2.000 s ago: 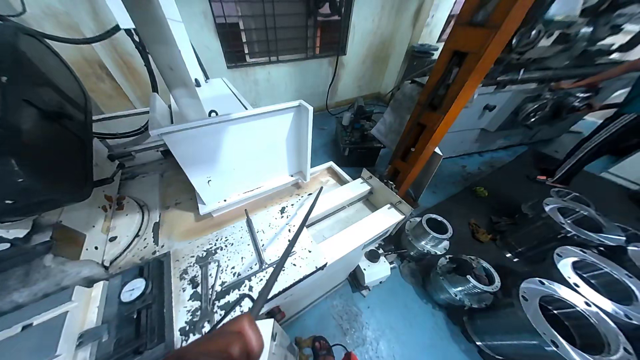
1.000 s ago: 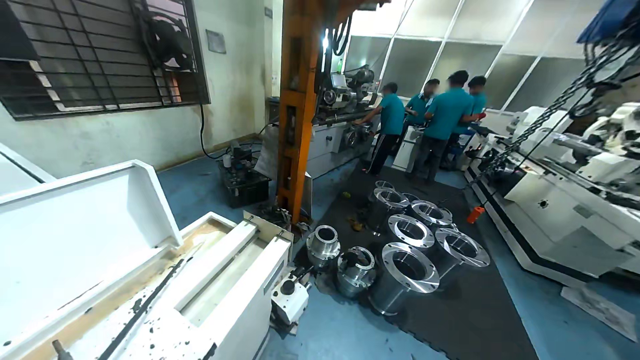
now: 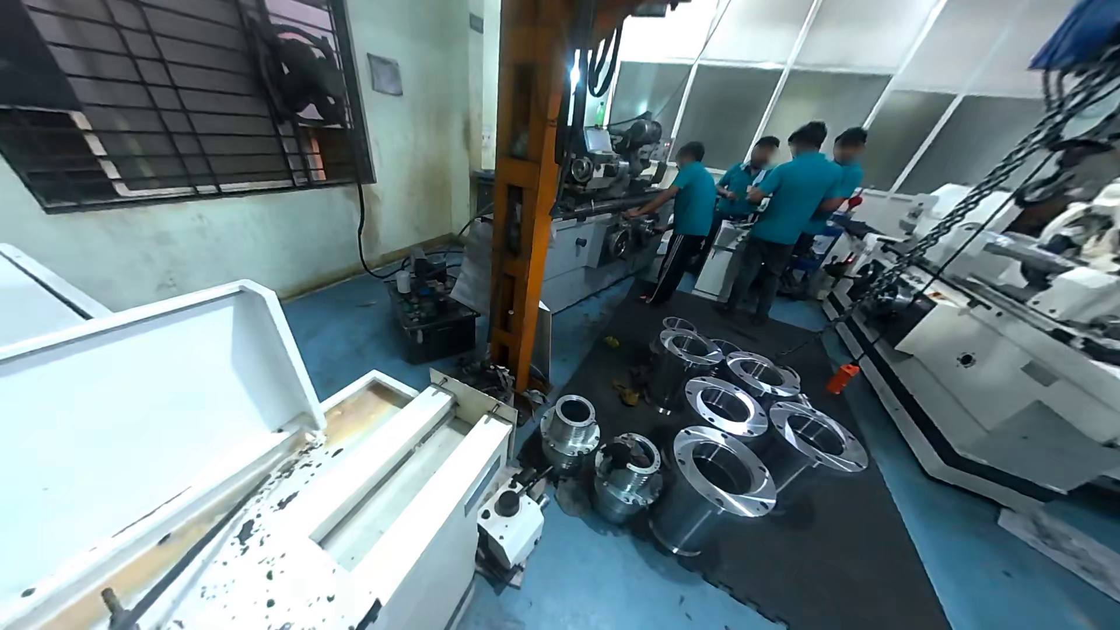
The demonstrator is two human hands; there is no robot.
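Neither of my hands shows in the head view. At the lower left lies the white machine bed (image 3: 411,525), its paint chipped, with two raised rails. A long dark rod (image 3: 197,547) rests slantwise along it, beside an upright white sheet-metal guard (image 3: 157,420). Close to the bed's right side, a small white machine unit (image 3: 512,529) with a black knob stands on the blue floor. To its right are two short metal flanged housings (image 3: 570,433) and several flanged steel cylinders (image 3: 722,472) on a black mat.
An orange steel column (image 3: 525,201) rises behind the bed, near a dark tank with fittings (image 3: 433,324). Several people in teal shirts (image 3: 796,197) stand by machines at the back. A chain (image 3: 980,206) hangs at the right before a white grinding machine (image 3: 1006,376).
The view has swung right and up. A hand seen near the dark rod two seconds ago is out of view.
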